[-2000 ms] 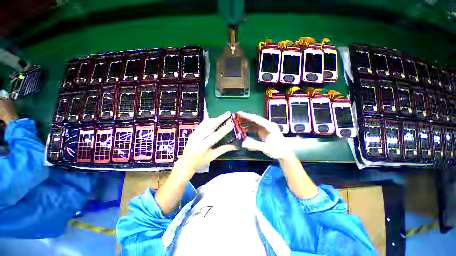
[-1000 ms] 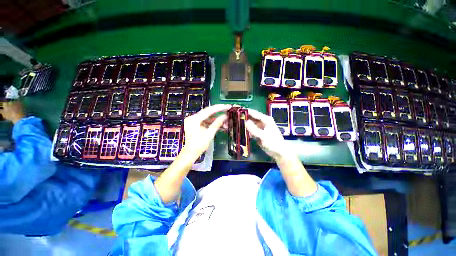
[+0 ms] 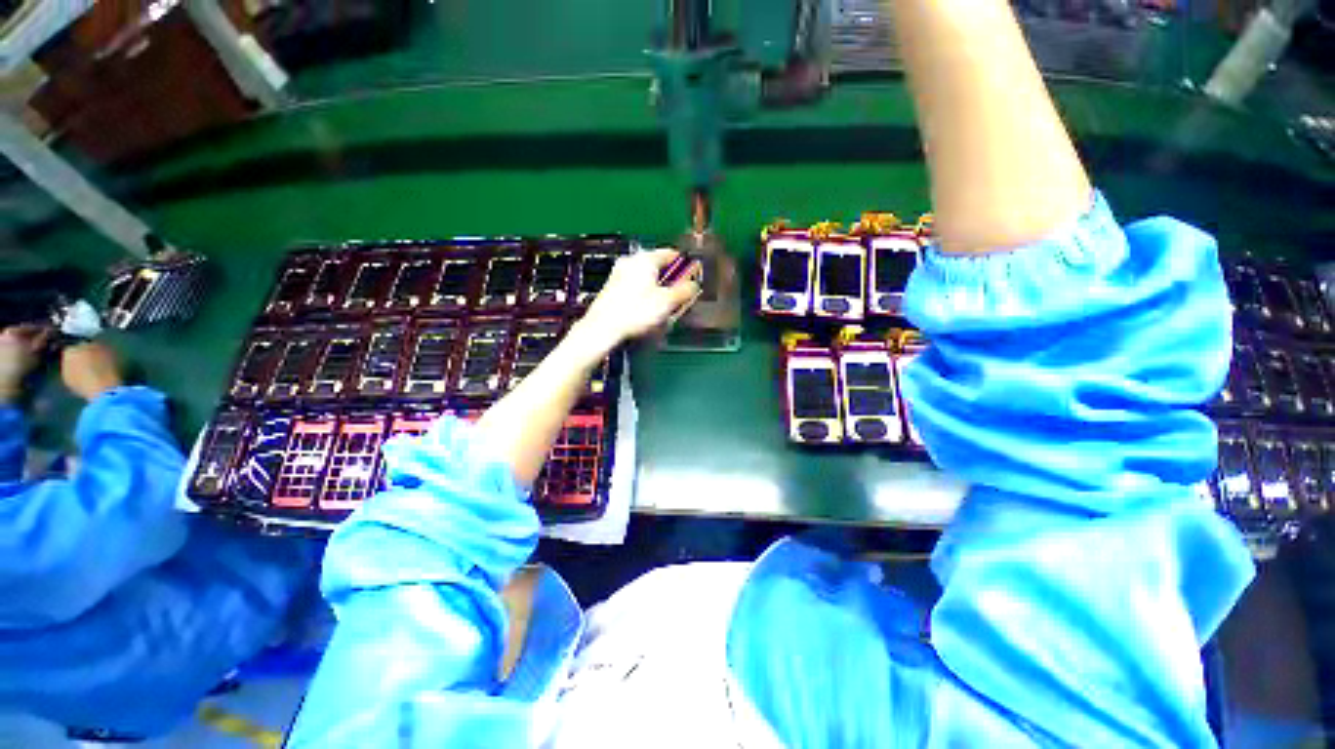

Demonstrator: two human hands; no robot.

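My left hand (image 3: 644, 297) holds a dark red phone (image 3: 677, 269) at the press fixture (image 3: 710, 310), under the tip of the green hand press (image 3: 694, 110). The hand hides much of the phone. My right arm (image 3: 984, 132) reaches up and forward. My right hand is cut off by the top edge, and no lever shows. Screen halves (image 3: 839, 275) with white faces and orange tails stand in two rows right of the fixture, partly hidden by my right sleeve.
A black tray (image 3: 428, 356) with dark phones and red keypad housings lies at left on a white liner (image 3: 621, 490). Another tray of phones (image 3: 1271, 388) is at right, partly behind my sleeve. At far left, a neighbouring person's hands (image 3: 91, 369) are near grey parts (image 3: 155, 288).
The phone moved from between both hands near the bench edge forward to the fixture, in my left hand. My right hand let go and rose out of the picture. The view tilted up.
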